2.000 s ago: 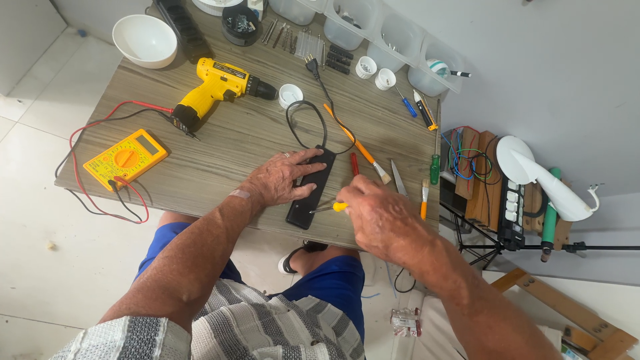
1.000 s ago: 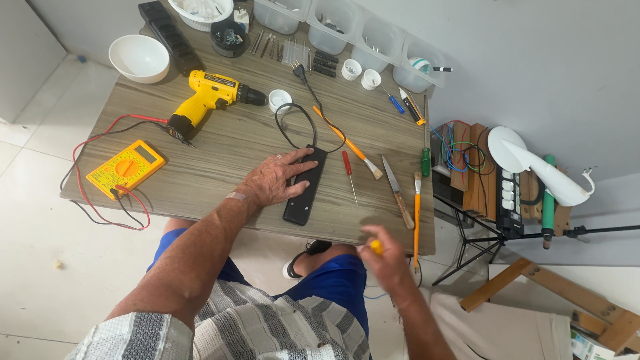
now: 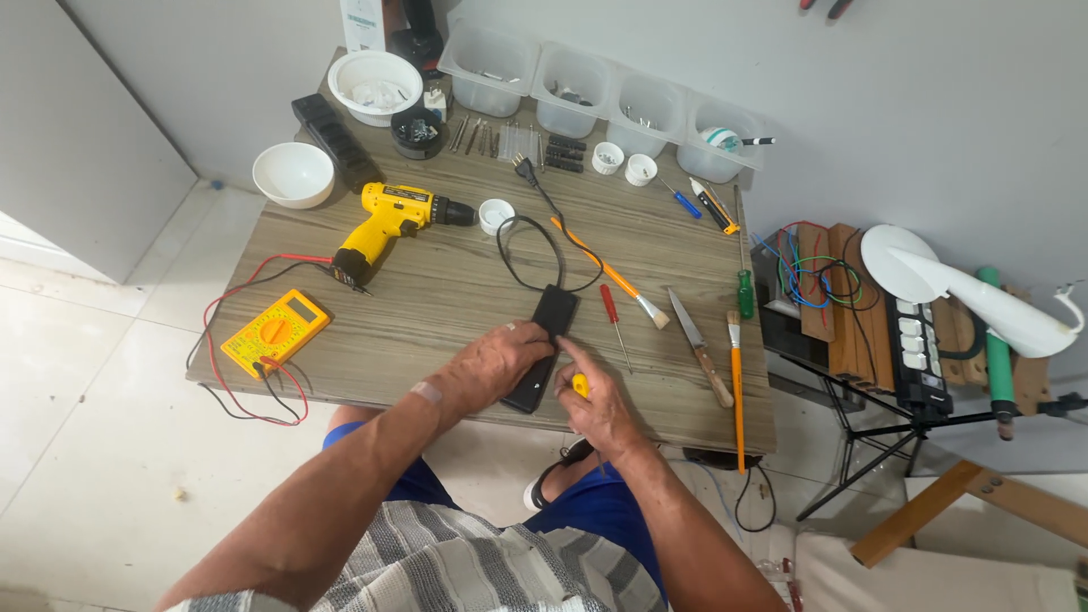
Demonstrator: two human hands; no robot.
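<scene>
A black power strip [image 3: 557, 310] lies near the front edge of the wooden table, its cord looping away to a plug [image 3: 525, 168]. My left hand [image 3: 501, 357] rests over the strip and grips its middle. In my right hand [image 3: 595, 395] is a yellow-handled screwdriver [image 3: 580, 385], its shaft pointing back toward me, while the index finger touches the strip's right side. A red-handled screwdriver [image 3: 609, 306] lies just right of the strip. Farther right are a flat paintbrush [image 3: 625, 285], a knife [image 3: 701, 348] and a second brush [image 3: 738, 391].
A yellow cordless drill [image 3: 382, 225] and a yellow multimeter [image 3: 276, 331] lie on the left. Bowls [image 3: 293, 174], small white cups [image 3: 496, 216] and clear bins [image 3: 574, 93] stand farther back. A green-handled screwdriver [image 3: 745, 293] lies by the right edge, beside a white lamp [image 3: 977, 289].
My right hand has come back to the strip from lower right, where it was a second ago, with the yellow-handled screwdriver in it. My left hand has stayed on the strip.
</scene>
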